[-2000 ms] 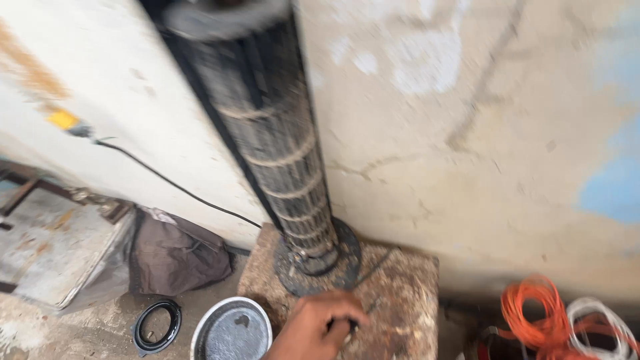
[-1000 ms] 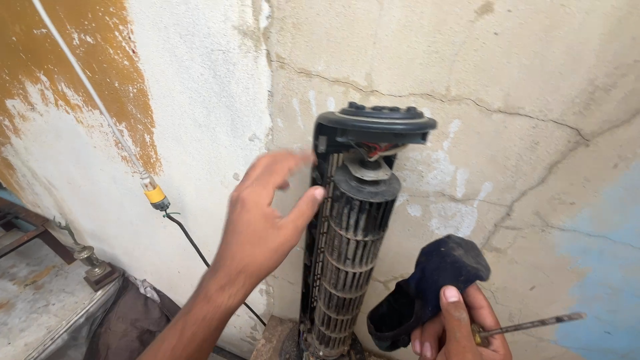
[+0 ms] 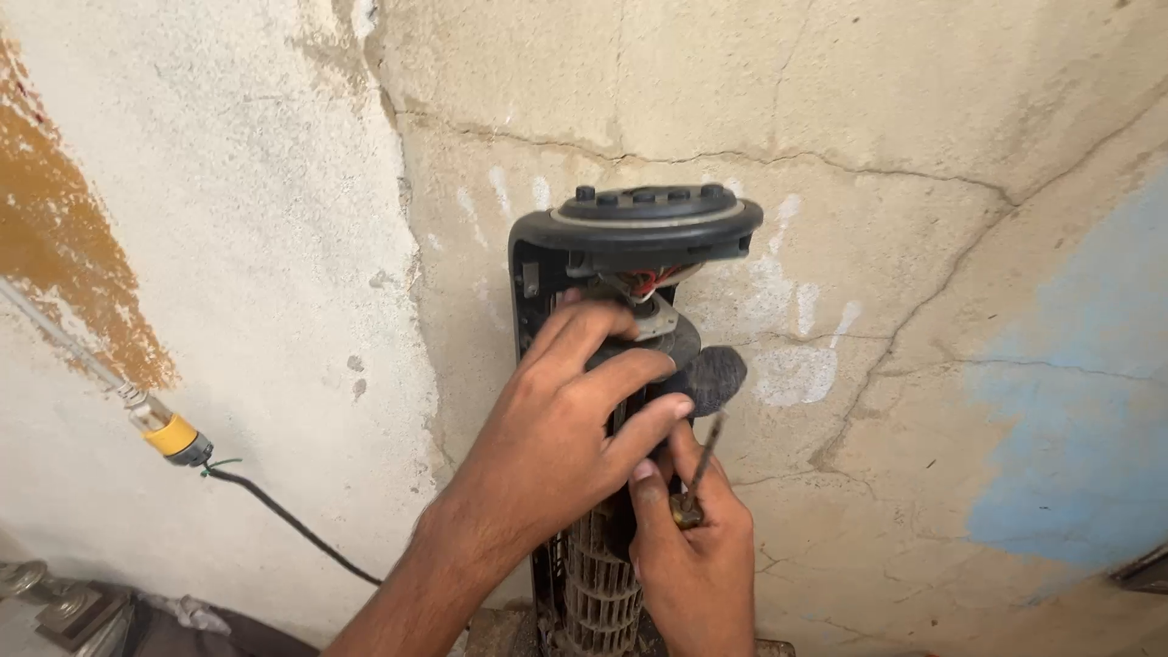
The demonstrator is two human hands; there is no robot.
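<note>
An opened tower fan stands upright against the wall, its black top (image 3: 657,219) bearing several knobs and red wires (image 3: 652,278) showing beneath. Below it are a metal bracket (image 3: 659,321) and the dusty slatted blower wheel (image 3: 602,593). My left hand (image 3: 575,401) reaches across the upper blower, fingertips at the bracket and near the dark piece. My right hand (image 3: 698,547) holds a screwdriver (image 3: 704,465), its shaft pointing up, together with a dark cloth-like piece (image 3: 716,381) that is partly hidden behind my fingers.
A cracked plaster wall (image 3: 912,274) is close behind the fan. At the left, a yellow-and-black connector (image 3: 178,440) joins a pale cord to a black cable (image 3: 292,525). A metal fitting (image 3: 68,607) and dark fabric (image 3: 219,630) lie at lower left.
My left hand has moved onto the upper part of the fan. My right hand, with the screwdriver and dark piece, has come in from the right against the blower. The view has shifted.
</note>
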